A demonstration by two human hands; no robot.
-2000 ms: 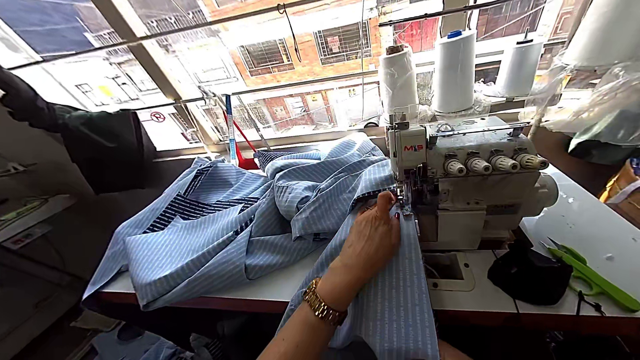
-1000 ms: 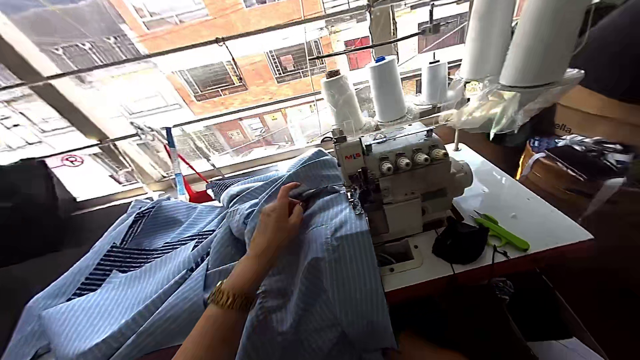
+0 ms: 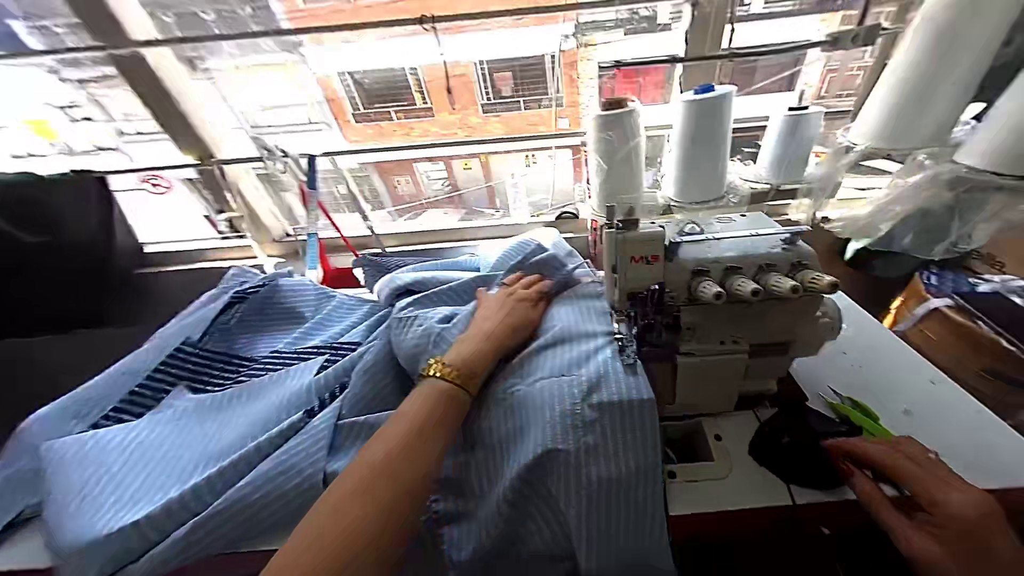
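Note:
Light blue striped fabric point(image 3: 560, 400) with dark striped parts is spread left of an overlock sewing machine point(image 3: 720, 296), its right edge beside the presser foot. My left hand point(image 3: 512, 312), a gold watch on its wrist, lies flat on the fabric a little left of the machine head, fingers slightly spread. At the lower right, my right hand point(image 3: 920, 488) is at a black cloth item point(image 3: 800, 448) and green-handled snips point(image 3: 860, 414); its fingertips touch or overlap the black item, and whether they grip anything cannot be told.
White thread cones point(image 3: 700, 144) stand behind the machine, with more cones in plastic at the upper right. A window with bars runs along the back. Red and blue straps point(image 3: 314, 224) hang at the sill. A box holding cloth point(image 3: 952, 336) stands beyond the white table point(image 3: 904, 384).
My right hand has come into view at the lower right, by the black item and the green snips. My left hand has flattened out on the fabric. The view has shifted.

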